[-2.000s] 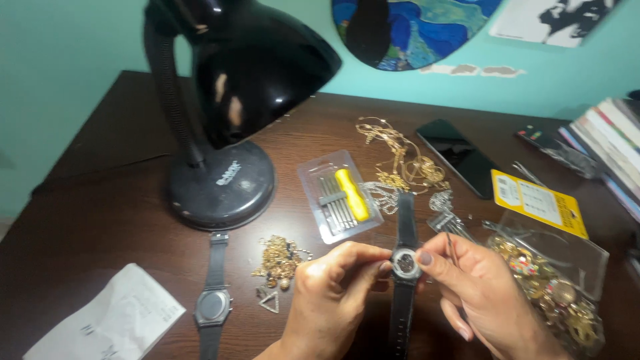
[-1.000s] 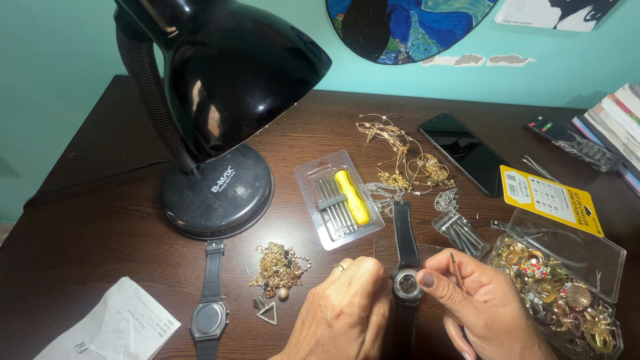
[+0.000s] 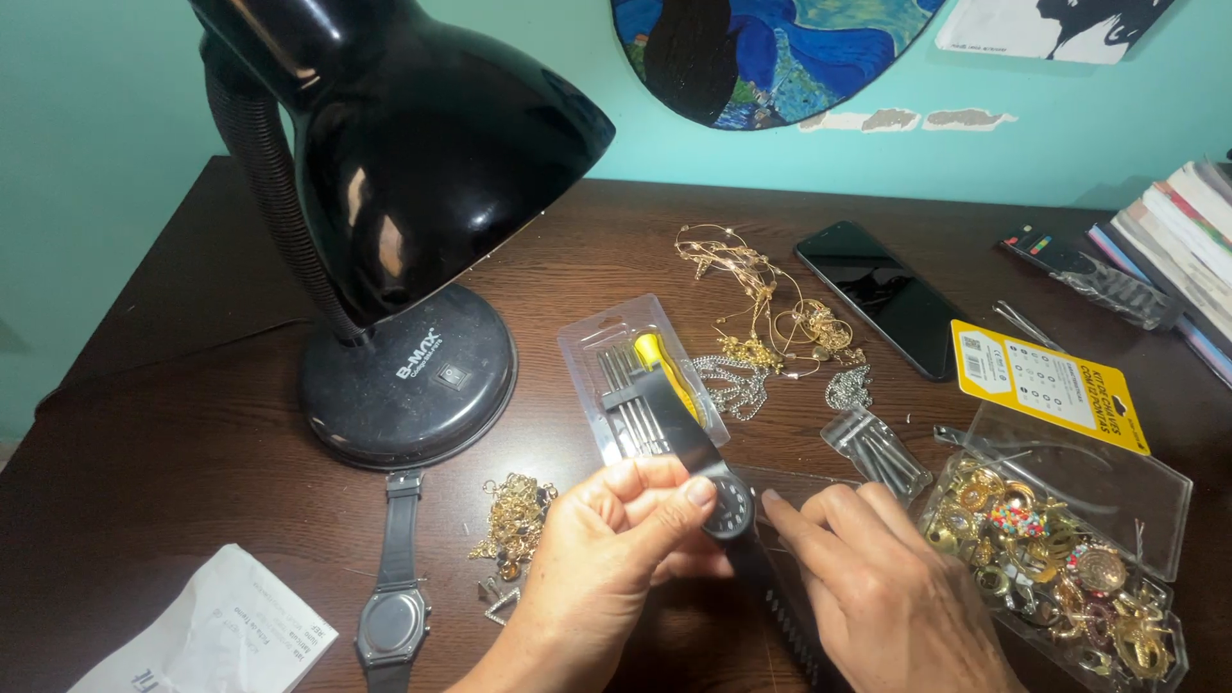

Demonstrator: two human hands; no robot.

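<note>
My left hand [image 3: 616,568] holds a black wristwatch [image 3: 730,507] by its case, thumb and fingers at the left side. The watch is tilted, its dark dial with light numerals facing up. Its upper strap passes over a clear blister pack [image 3: 589,356] with a yellow screwdriver handle [image 3: 651,348] and several bits. My right hand [image 3: 866,587] is at the case's right edge, index fingertip beside the crown; whether it grips anything is hidden. A second black watch [image 3: 392,621] lies flat on the dark wooden table at the left, near a small pile of gold-coloured chains [image 3: 515,525].
A black desk lamp [image 3: 409,375] stands at the left, near a paper sheet [image 3: 207,630]. Tangled gold-coloured necklaces [image 3: 760,298], a phone [image 3: 876,298], a yellow card [image 3: 1049,385], a small plastic bag of metal pieces [image 3: 878,452] and a jewellery-filled clear box [image 3: 1184,500] lie right of centre.
The held watch has turned from upright to a slant, its upper strap now over the blister pack. My left hand has opened from a closed back-of-hand pose to a thumb-and-finger hold.
</note>
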